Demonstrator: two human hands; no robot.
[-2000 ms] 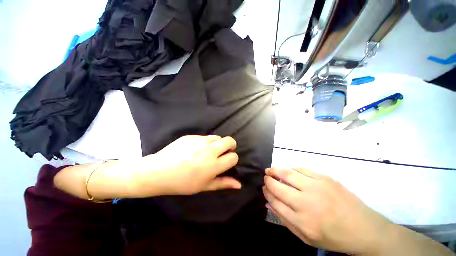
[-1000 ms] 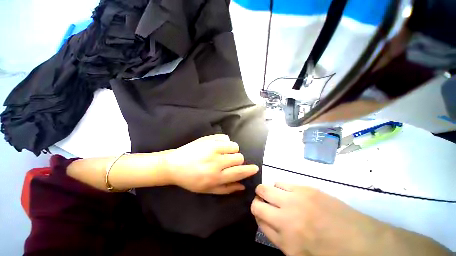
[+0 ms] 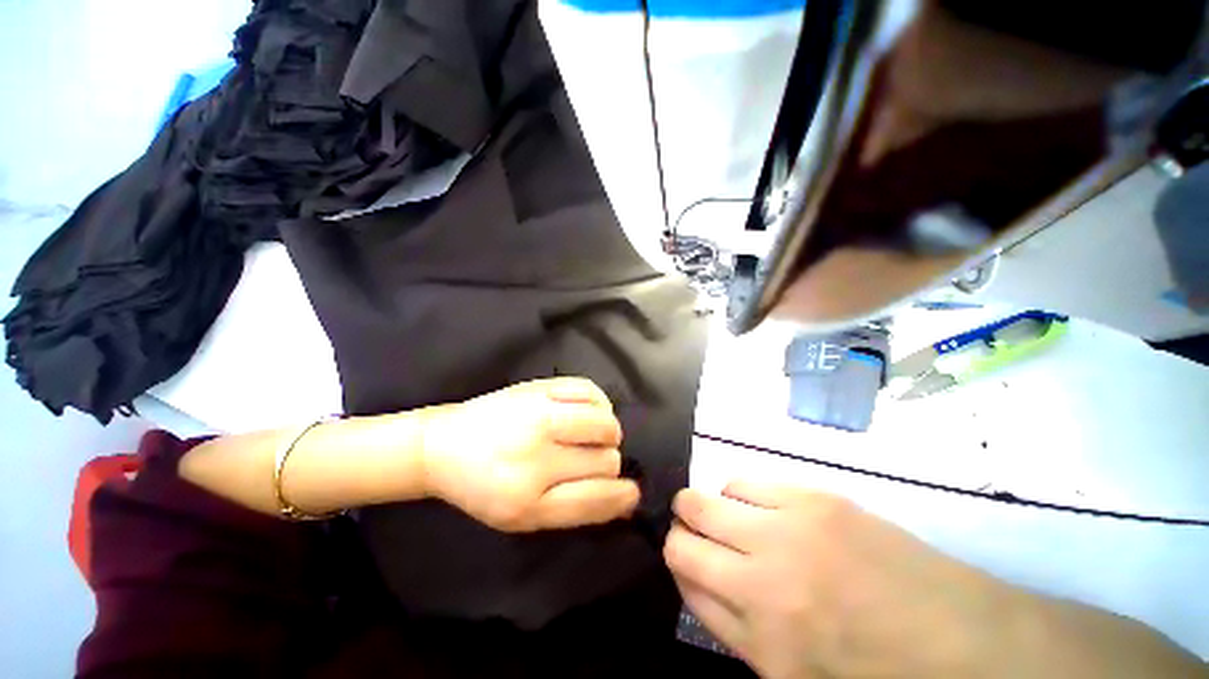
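Note:
A dark cut panel (image 3: 464, 312) lies flat on the white machine table, its right edge running from the presser foot and needle (image 3: 696, 259) toward me. My left hand (image 3: 530, 454) rests on the panel with curled fingers, bunching the cloth a little near that edge. My right hand (image 3: 782, 564) pinches the panel's right edge between thumb and fingers, just right of my left hand. The fingertips are partly hidden. The machine head (image 3: 928, 173) covers the upper right.
A ruffled bundle of dark pieces (image 3: 133, 285) lies at the upper left. A grey-blue cylindrical attachment (image 3: 838, 382) and thread snips (image 3: 988, 352) lie right of the needle. A red plastic object (image 3: 100, 511) is at the left edge. A ruler strip (image 3: 699, 634) shows at the near table edge.
The view has shifted, and the machine head now looms larger at the upper right. My left fingers have curled in more and drawn back slightly from the edge. My right hand stays at the edge.

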